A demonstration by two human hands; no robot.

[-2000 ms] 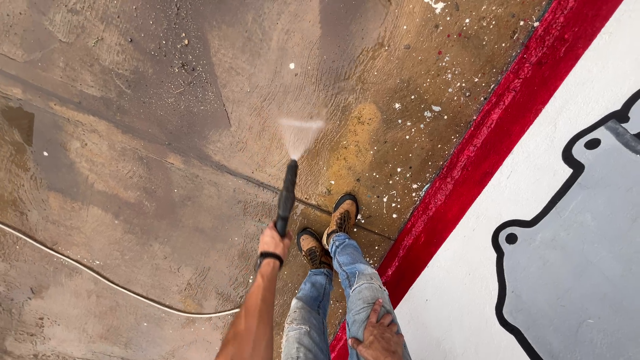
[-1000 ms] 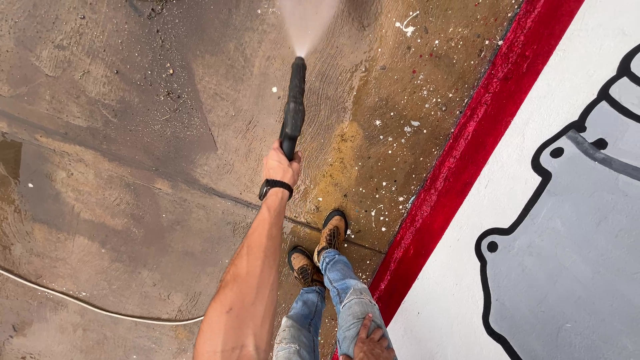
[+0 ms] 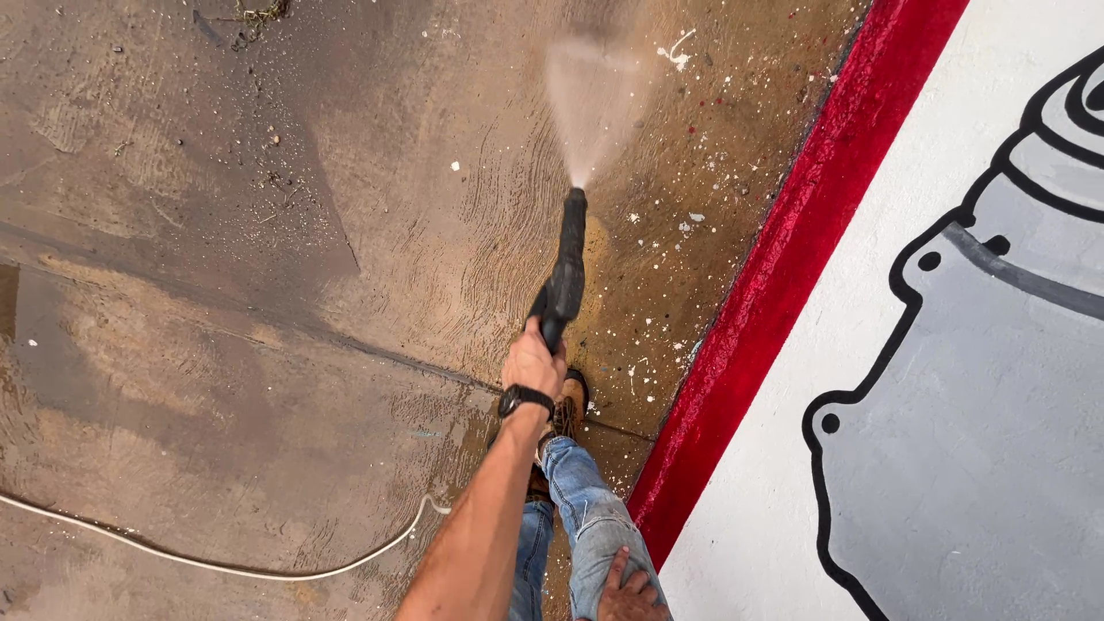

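My left hand point(image 3: 535, 366), with a black watch point(image 3: 524, 400) on its wrist, grips a black pressure washer gun point(image 3: 567, 272). From the gun's nozzle a fan of water spray point(image 3: 593, 108) hits the wet concrete floor point(image 3: 405, 216). At the bottom edge my right hand point(image 3: 630, 595) rests on the thigh of my torn blue jeans point(image 3: 601, 539), its fingers spread and nothing seen in it; part of it is cut off by the frame. A brown work boot point(image 3: 569, 410) shows beside my left wrist, while the other boot is mostly hidden behind the forearm.
A pale hose point(image 3: 259, 573) curves over the floor at the lower left. To the right rises a white wall point(image 3: 742, 509) with a red painted band point(image 3: 776, 285) along its base and a grey, black-outlined painting point(image 3: 975, 414). Debris point(image 3: 259, 17) lies at the top left.
My left arm first reached farther forward with the gun, then came back toward my feet and swung to the right, now covering one boot. My right hand stays on the jeans.
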